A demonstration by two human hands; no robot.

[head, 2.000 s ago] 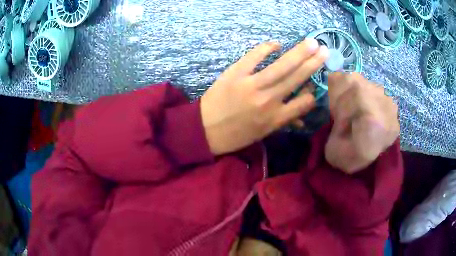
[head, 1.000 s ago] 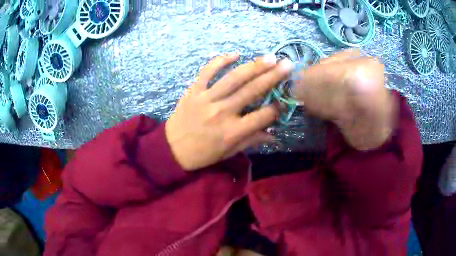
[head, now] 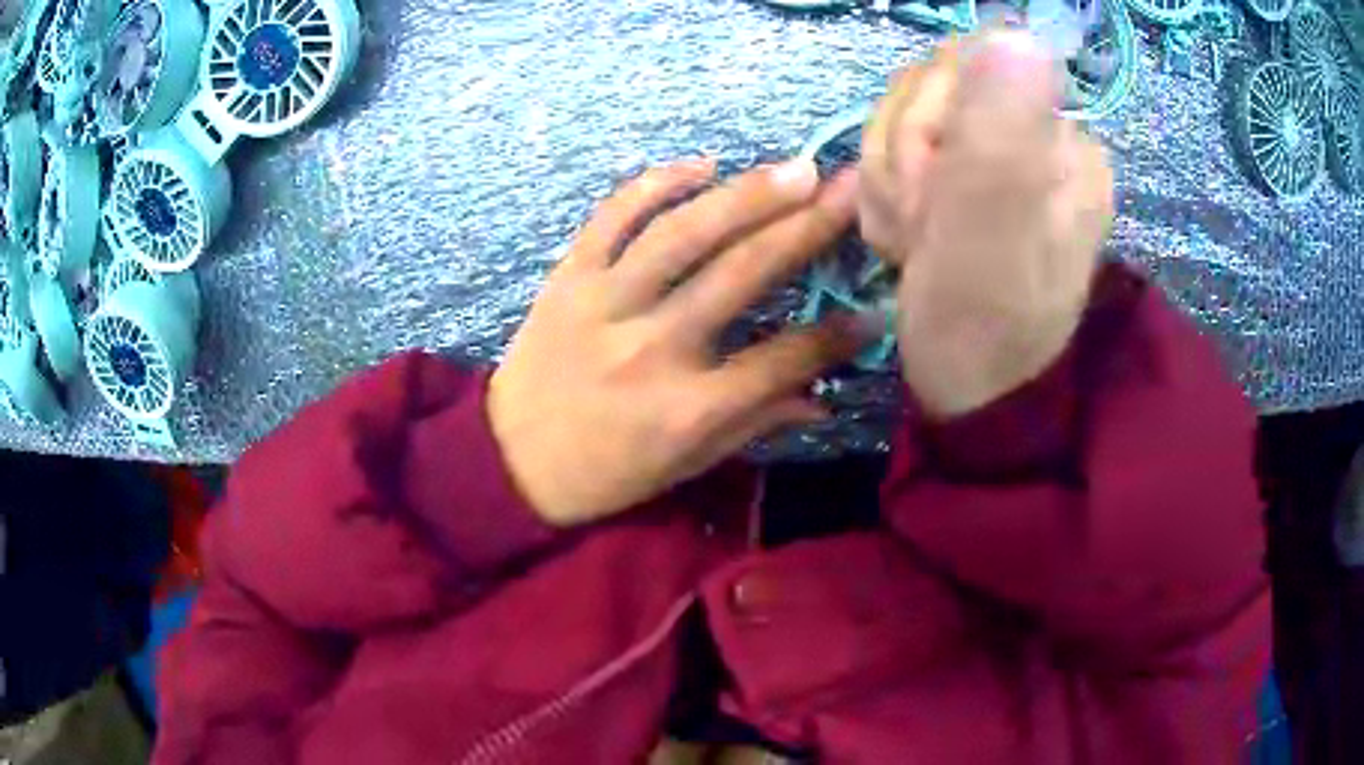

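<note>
An open mint-green fan head lies on the silver sheet, mostly hidden under my hands. Only a bit of its ring and some green parts near its neck show. My left hand lies across its left side, fingers spread, fingertips holding it down. My right hand is blurred and curled, over the fan's right side. Whether a tool is in it cannot be seen.
Spoked fan heads with blue centres are piled at the left. Another open fan lies behind my right hand, partly covered. Spoked grilles lie at the right. The silver bench edge runs before me.
The view has shifted. Since one second ago my right hand has moved up and turned more upright, covering more of the fan. My left hand stays on the fan.
</note>
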